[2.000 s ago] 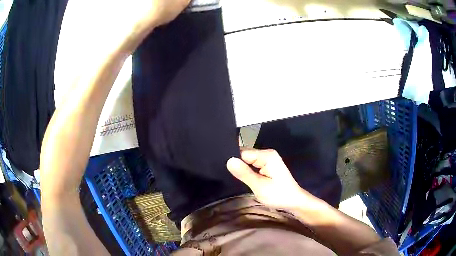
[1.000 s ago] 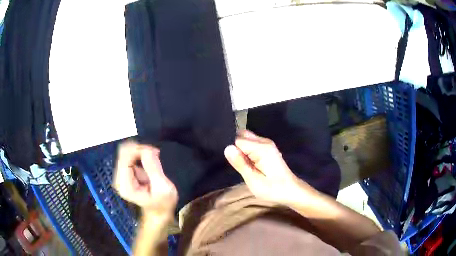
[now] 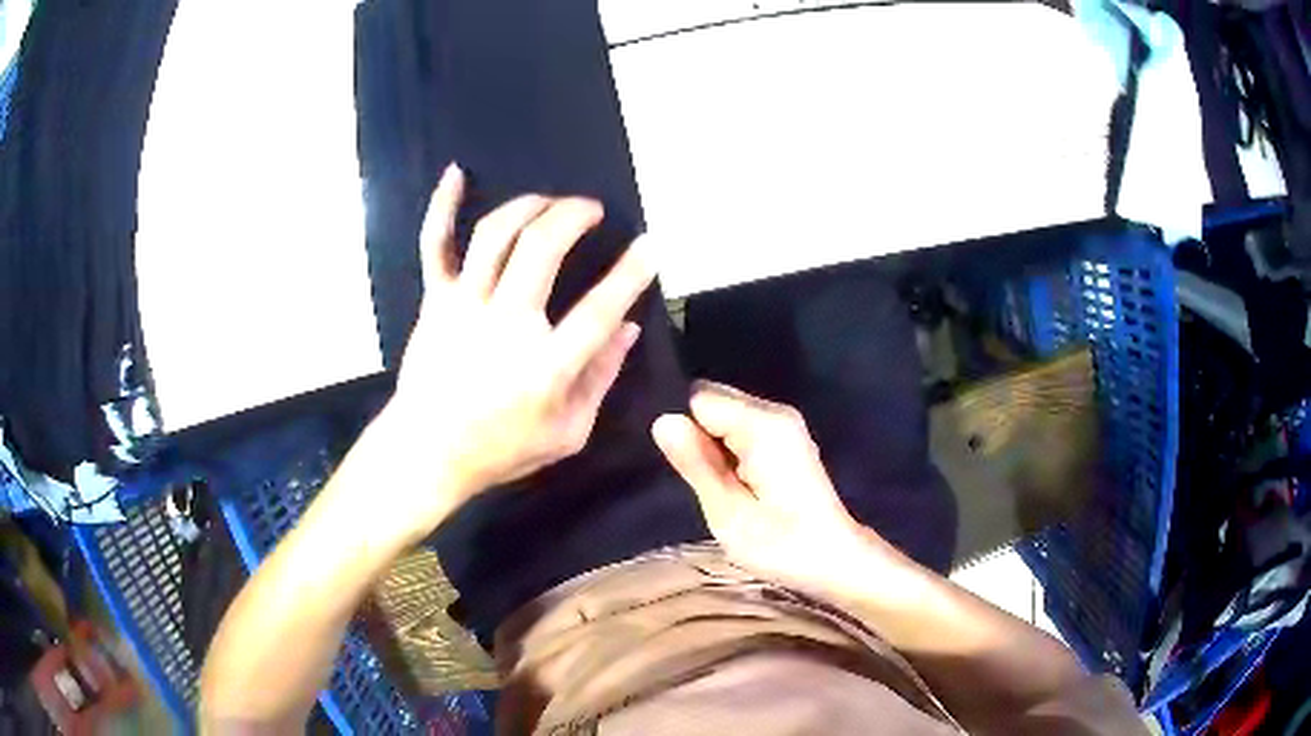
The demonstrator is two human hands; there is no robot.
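A long dark garment panel (image 3: 518,86) runs from the top of the view over the white table (image 3: 863,158) and its front edge to my lap. My left hand (image 3: 525,324) lies over the panel near the table's front edge, palm down with fingers spread. My right hand (image 3: 748,453) is closed at the panel's right edge, just below the table edge, with the thumb and fingers pinching that edge. The panel's far end is out of view.
A thick dark bundle of garment pieces (image 3: 65,216) lies at the left. Blue crates (image 3: 1136,417) stand below the table on both sides. Wooden boards (image 3: 1021,446) show beside my lap. A pale blue cloth scrap (image 3: 1162,144) hangs at the table's right edge.
My left hand first came back from the panel's far end to the lap side, then moved up and right onto the panel, opening out. My right hand has stayed near the panel's right edge.
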